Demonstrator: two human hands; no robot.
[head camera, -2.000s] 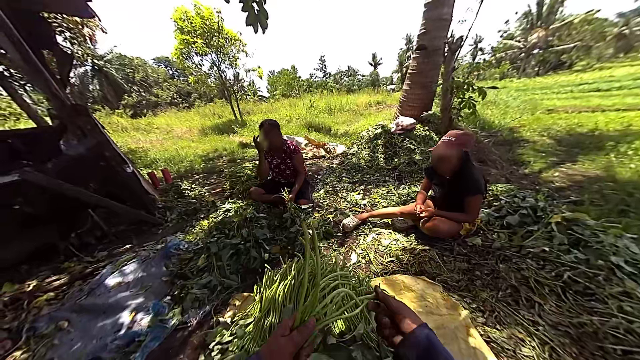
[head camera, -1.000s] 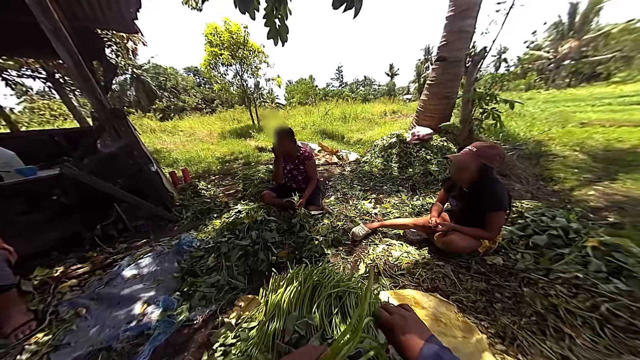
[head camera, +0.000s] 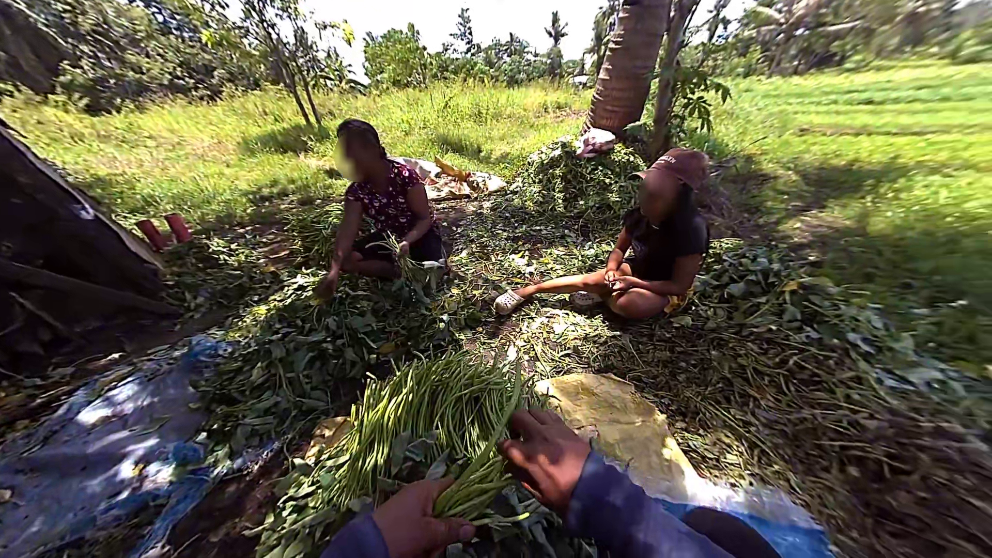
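My left hand (head camera: 422, 518) is closed round the lower end of a bunch of long green bean pods or stems (head camera: 477, 488), low in the view. Up and to the right, my right hand (head camera: 546, 457) lies against the upper part of that bunch with its fingers bent; whether it grips any is hard to tell. Just beyond my hands spreads a large heap of the same long green stems (head camera: 434, 403), with leaves among them. A yellow sack (head camera: 620, 418) lies flat to the right of the heap, partly behind my right forearm.
A person in a patterned top (head camera: 387, 198) sits beyond the leaf pile (head camera: 310, 349), holding stems. Another person in a cap (head camera: 666, 240) sits at the right, legs out. A blue and white tarp (head camera: 101, 449) lies at the left. A palm trunk (head camera: 628, 70) stands behind.
The person in the patterned top has lowered a hand from near the face to the leaves. My left hand, barely visible a second ago, now shows on the bunch.
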